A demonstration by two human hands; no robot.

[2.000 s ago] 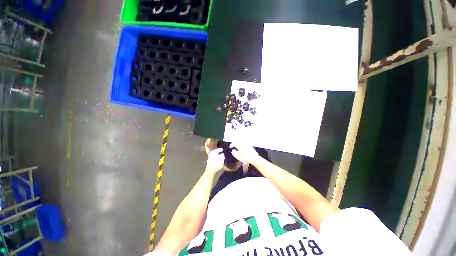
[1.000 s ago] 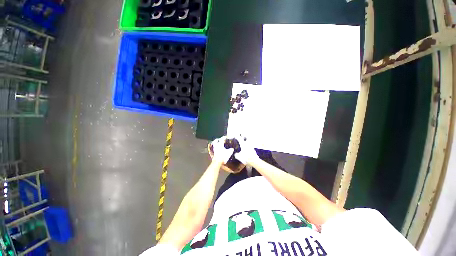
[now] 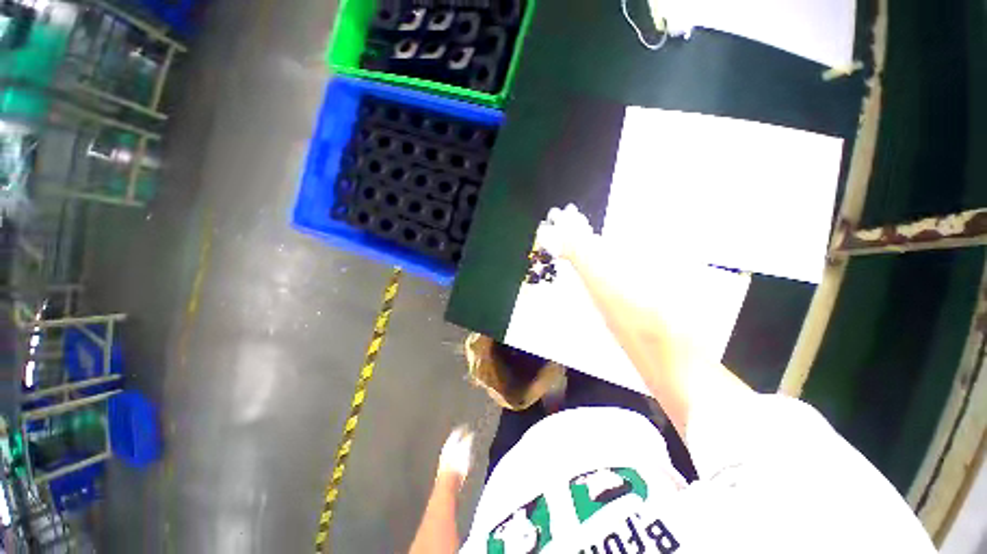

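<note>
Small dark parts [image 3: 539, 268] with yellowish glints lie in a small group on the left part of the near white sheet [image 3: 649, 314]. My right hand [image 3: 565, 229], in a white glove, is over the sheet's upper left edge, just beyond the parts. Its fingers are too washed out to show a grip. My left hand [image 3: 457, 452], also gloved, hangs low at the left, away from the bench, pale and blurred. A brown paper sack [image 3: 507, 373] stands open at the bench's near edge, between my hands.
A blue crate [image 3: 314, 173] with rows of black housings and a green crate [image 3: 346, 43] stand left of the bench. A second white sheet [image 3: 725, 195] lies beyond the near one. A white cord [image 3: 645, 33] lies at the top. A cream metal frame [image 3: 817, 335] runs along the right.
My hands were together at the sack's mouth with dark parts. Now my right hand has moved up over the sheet and my left down and away. The view has shifted.
</note>
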